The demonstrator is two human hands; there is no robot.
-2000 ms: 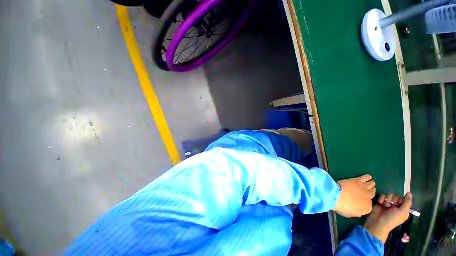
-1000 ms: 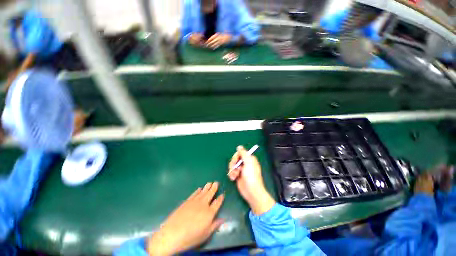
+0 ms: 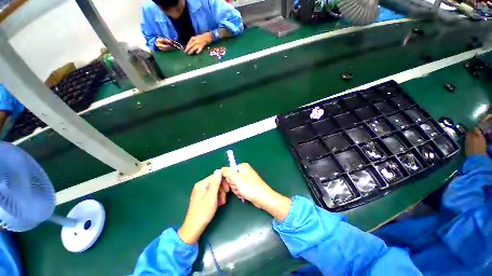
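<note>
My right hand (image 3: 246, 184) is closed around slim tweezers (image 3: 231, 157), whose pale broad end sticks up past the fingers. My left hand (image 3: 203, 203) has its fingers bent and its fingertips against my right hand. Whether it holds anything between the fingers cannot be told. Both hands are over the glossy green bench (image 3: 178, 186), left of a black compartment tray (image 3: 314, 186). Some tray pockets hold shiny silvery bits, and a pink-and-white bit (image 3: 316, 112) sits near the tray's far edge.
A desk fan (image 3: 83, 225) stands at left, near a pale metal post (image 3: 70, 116). A white rail (image 3: 216, 141) divides the bench from a green strip with a small black unit (image 3: 346, 76). A person works opposite; another person's hand and blue sleeves are at right.
The view has swung from the floor and a purple-rimmed wheel to the bench. Since one second ago, my left hand has lifted from flat on the bench to meet my right hand.
</note>
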